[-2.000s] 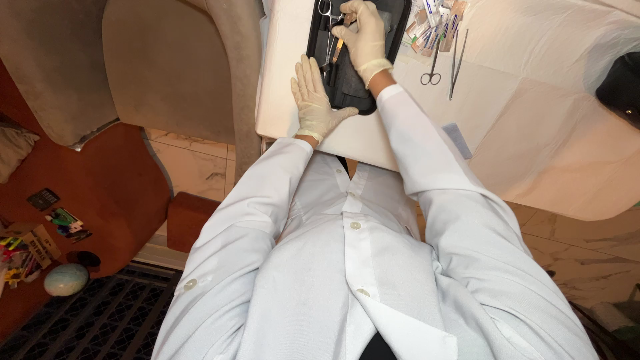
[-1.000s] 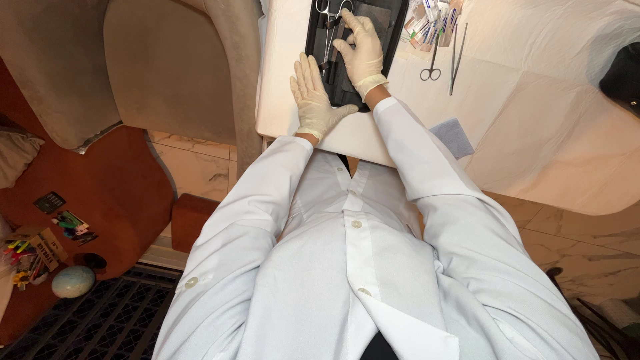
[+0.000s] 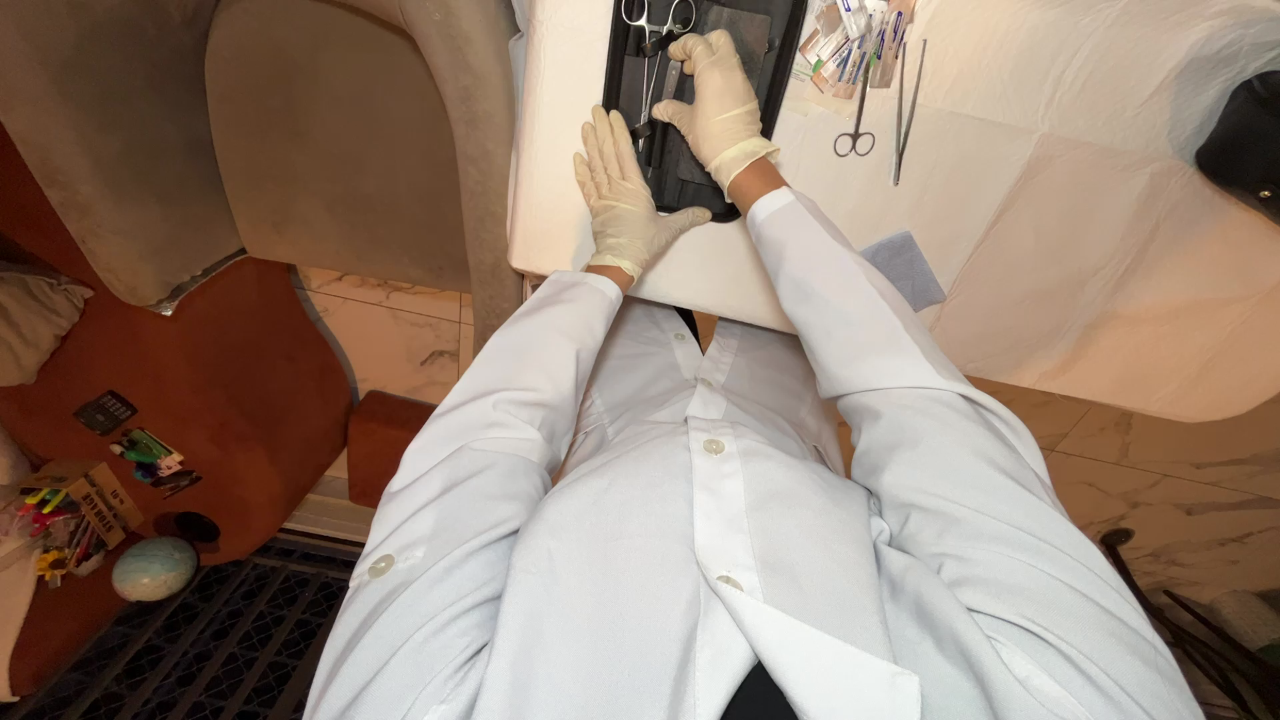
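My left hand, in a cream latex glove, lies flat with fingers spread on the near left edge of a black instrument case. Inside the case, my right hand, gloved the same way, is bent over a slim metal scalpel handle; whether its fingers grip the handle cannot be told. A ring-handled clamp or needle holder lies in the case, left of the right hand, its rings at the top. Right of the case, scissors and metal tweezers rest on the white covering.
Small printed packets lie beyond the scissors. A blue-grey square cloth or paper sits beside my right sleeve. At the far right is a black object. A beige upholstered chair stands left of the white table edge.
Two seconds ago my right hand held a handle with an orange-brown part over the case; one second ago that part no longer showed. My left hand has stayed on the case edge.
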